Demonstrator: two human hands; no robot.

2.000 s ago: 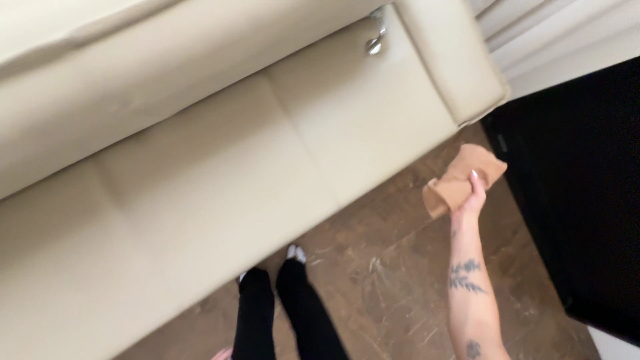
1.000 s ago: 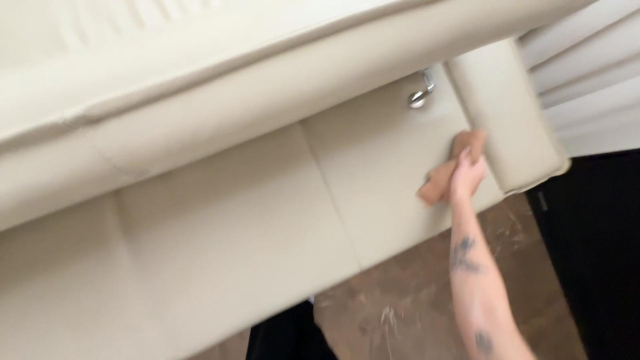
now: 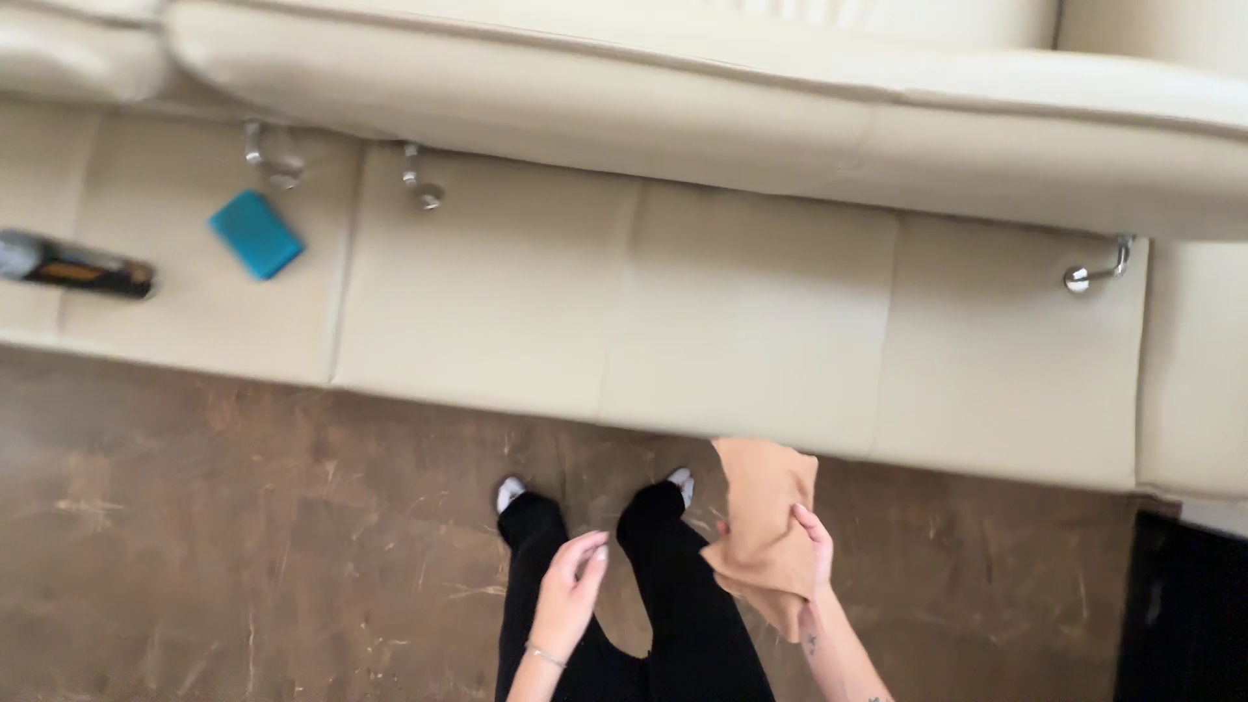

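Note:
My right hand (image 3: 817, 551) holds a tan cloth (image 3: 770, 517) that hangs loosely in front of the seat edge of a cream leather sofa (image 3: 760, 322). To its left, my left hand (image 3: 573, 585) is over my legs, its fingers bent and nothing seen in them. On the sofa seat at the left lie a teal sponge (image 3: 256, 235) and a dark bottle or can (image 3: 88, 268) on its side, blurred.
Metal brackets with round ends (image 3: 421, 180) stick out under the sofa's backrest, another one (image 3: 1097, 273) near the right armrest. A black panel-like object (image 3: 1185, 609) stands at the lower right. Below the sofa is a brown, scuffed floor (image 3: 244, 526).
My right hand and the cloth have come off the seat by the right armrest and are now in front of the sofa. My left hand has come into view. The view has swung left.

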